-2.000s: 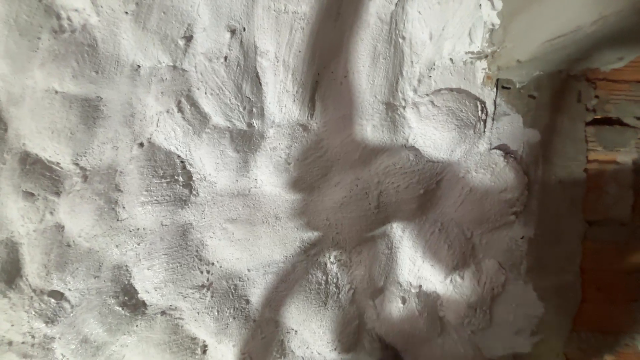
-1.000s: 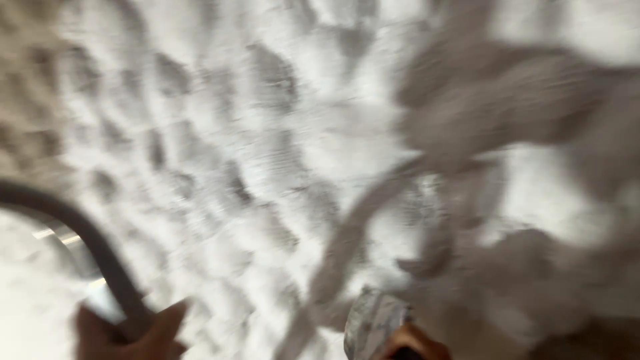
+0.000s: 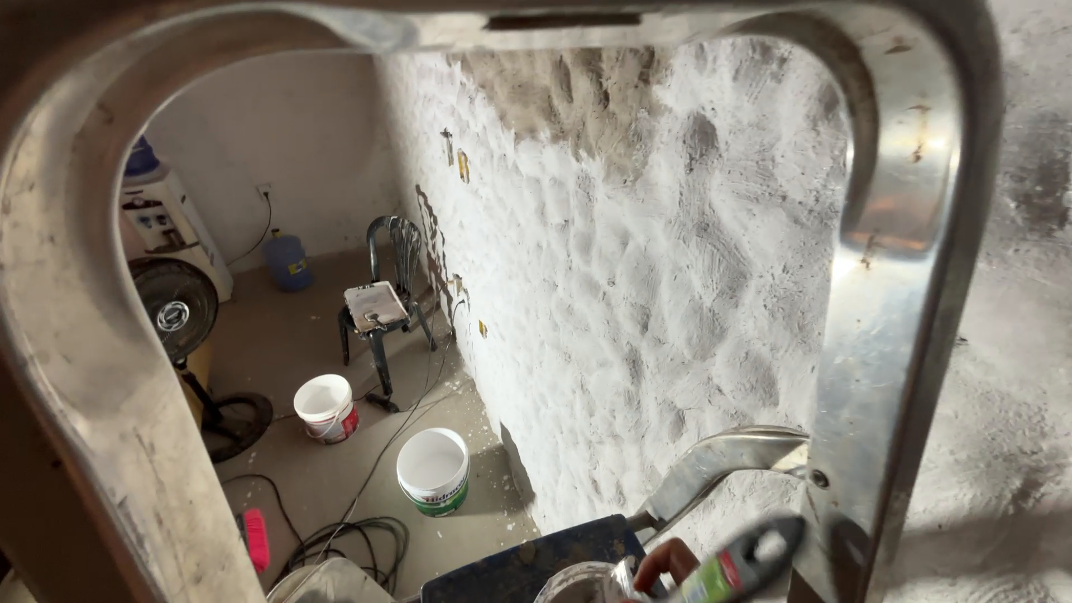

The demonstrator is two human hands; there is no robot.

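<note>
At the bottom edge, right of centre, my right hand (image 3: 667,566) shows only by its fingers, closed around the lower part of a paintbrush. The brush's grey handle (image 3: 775,540), with a coloured label and a hanging hole, points up to the right. Its bristles cannot be made out. Just left of the fingers is the rim of a container (image 3: 578,573) with white smears, by a dark blue ladder platform (image 3: 536,557). A bare metal ladder frame (image 3: 879,335) rises close around the view. White coating covers most of the rough wall (image 3: 620,318). My left hand is not in view.
On the floor below stand two white buckets (image 3: 434,459), a coiled black cable (image 3: 368,544), a pink brush (image 3: 255,540) and a pedestal fan (image 3: 173,316). Farther back are a dark plastic chair (image 3: 394,260) with a tray on it, a blue water jug (image 3: 287,261) and a water dispenser (image 3: 167,209).
The view has swung from the close wall to the ladder and the floor below. My left hand, at the lower left a second ago by a curved rail, has left the view.
</note>
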